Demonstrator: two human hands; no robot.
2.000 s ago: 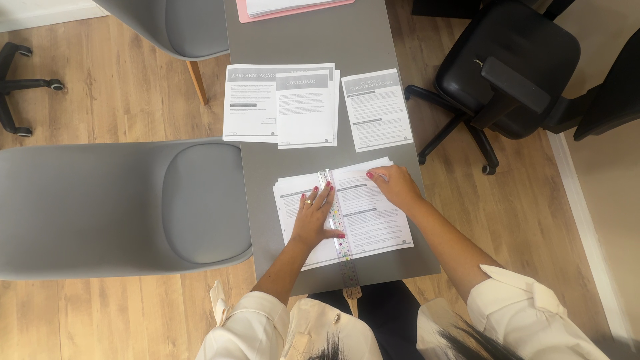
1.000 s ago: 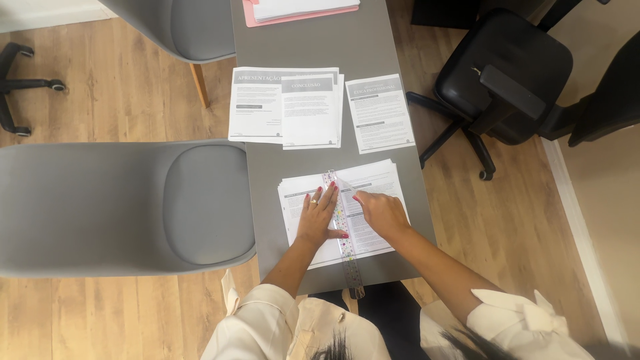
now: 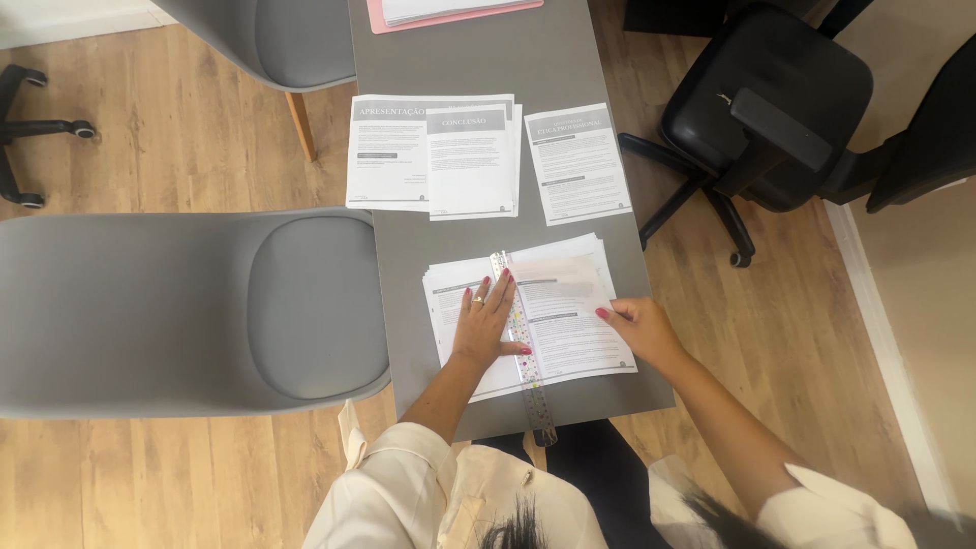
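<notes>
Spread fingers of my left hand (image 3: 485, 320) press a clear ruler with coloured dots (image 3: 540, 412) flat on a stack of printed sheets (image 3: 579, 343). The ruler runs lengthwise near the middle of the sheets, and its lower end sticks out past the table edge. At the right side of the stack, the thumb and fingers of my right hand (image 3: 640, 324) pinch the edge of a sheet, whose upper part looks blurred and partly lifted. Whether it is one sheet or more, I cannot tell.
Further up the grey table (image 3: 473, 65) lie overlapping printed sheets (image 3: 465, 183), a separate printed sheet (image 3: 583, 183) and a pink folder (image 3: 457, 21) with papers. Grey chairs (image 3: 316, 305) stand at the left, a black office chair (image 3: 770, 107) at the right.
My right hand has moved from beside the ruler, near the middle of the stack, out to the right edge of the sheets. My left hand stays on the ruler.
</notes>
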